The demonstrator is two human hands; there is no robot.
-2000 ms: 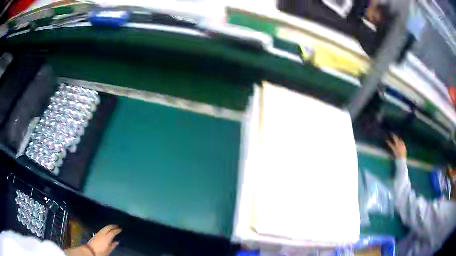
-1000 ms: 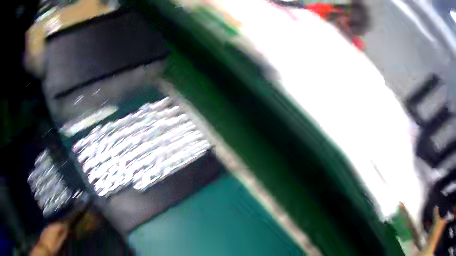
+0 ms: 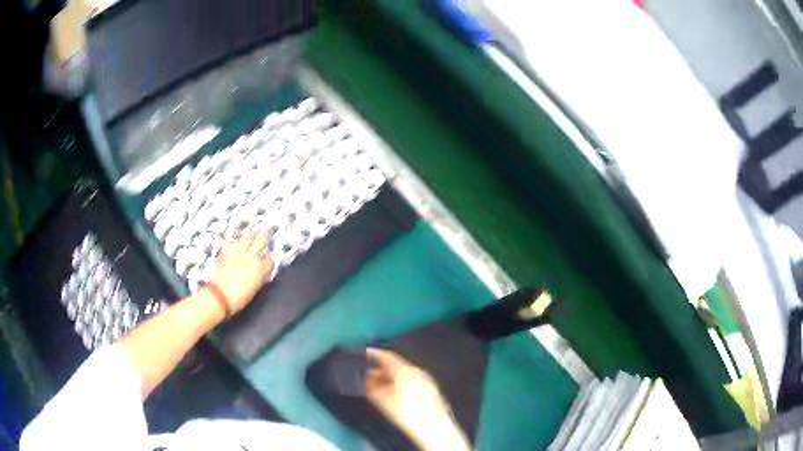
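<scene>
Rows of shiny silver rings [image 3: 264, 181] stand on a black mat [image 3: 317, 273] on the green bench. My left hand [image 3: 243, 269] reaches onto the near edge of the rows with its fingertips at the rings; whether it grips one cannot be told. My right hand [image 3: 407, 388] is at the black jig [image 3: 440, 357], which lies on the bench to the right of the mat. Its fingers are blurred and touch or overlap the jig's near arm. One raised jig arm points to the bench's back edge.
A smaller group of silver rings [image 3: 95, 291] lies on a black surface at far left. A stack of white sheets [image 3: 616, 414] stands at the lower right. A white shelf [image 3: 607, 114] runs along the back, and a dark panel [image 3: 194, 53] is at upper left.
The view has swung left. My left hand has moved up onto the ring rows. My right hand and the black jig now show on the bench, where neither was seen before.
</scene>
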